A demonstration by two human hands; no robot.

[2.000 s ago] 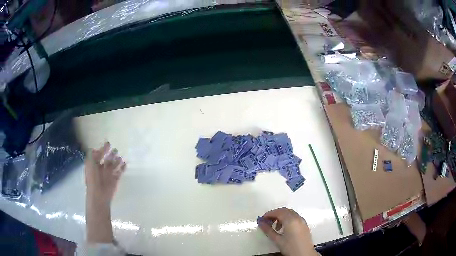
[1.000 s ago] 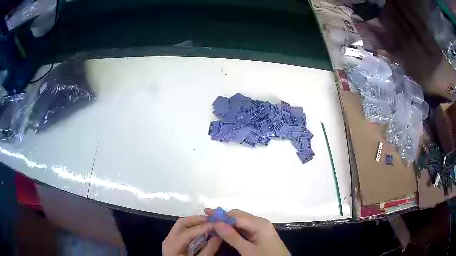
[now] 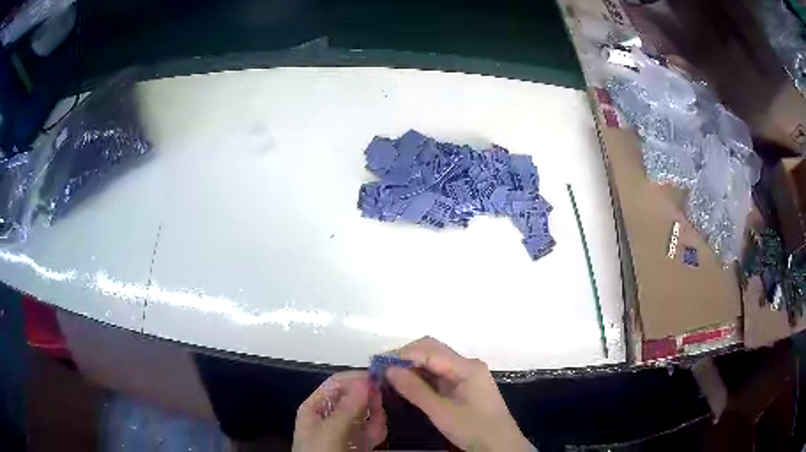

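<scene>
A purple-blue printed piece (image 3: 386, 364) is held in the fingertips of my right hand (image 3: 453, 388), at the bench's front edge. My left hand (image 3: 338, 411) is beside it, fingers curled, with something clear and shiny partly showing between them; its shape is too blurred to tell. The fingertips of both hands are close together around the piece. A heap of purple-blue pieces (image 3: 460, 187) lies on the white tabletop (image 3: 247, 194), beyond my hands.
A green strip (image 3: 587, 269) lies near the bench's right edge. At right, cardboard (image 3: 645, 291) bears clear bags (image 3: 698, 163), a short white strip (image 3: 674, 240) and a lone blue square (image 3: 690, 256). A dark shiny bag (image 3: 97, 159) is at left; a dark green channel (image 3: 353, 31) runs behind.
Two seconds ago my hands were apart over the bench; they came together at the front edge. Since one second ago, the fingers have shifted around the piece and the view has tilted down slightly.
</scene>
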